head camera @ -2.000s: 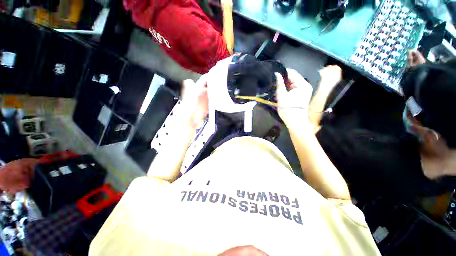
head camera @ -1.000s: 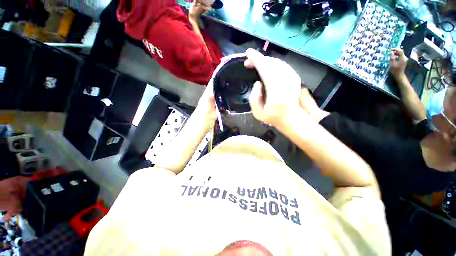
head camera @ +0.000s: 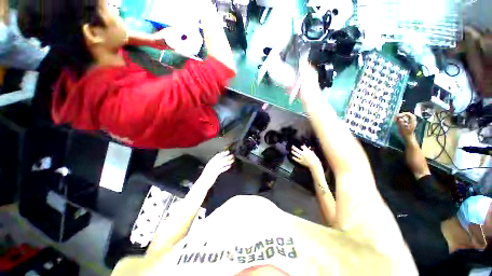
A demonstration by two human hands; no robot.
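My left hand (head camera: 219, 161) is at the left rim of a black tote bin (head camera: 249, 135); whether it grips the rim is unclear. My right arm reaches forward over the green bench (head camera: 248, 89). My right hand (head camera: 286, 75) is blurred there, left of black parts (head camera: 325, 74); whether it holds anything cannot be told. Loose black inner parts (head camera: 275, 145) lie in the bin. Another person's hand (head camera: 305, 156) is at the bin's right side, under my forearm.
A person in red (head camera: 145, 102) sits front left, with a white housing (head camera: 183, 39) at their hands. A blister tray (head camera: 376, 99) of small modules lies on the bench at the right. A person in black (head camera: 415, 215) sits right. A white pocketed tray (head camera: 151, 215) is lower left.
The white shell with its black inner part has left my hands. My right hand has moved forward over the bench; my left has lowered to the bin. The view has shifted toward the bench.
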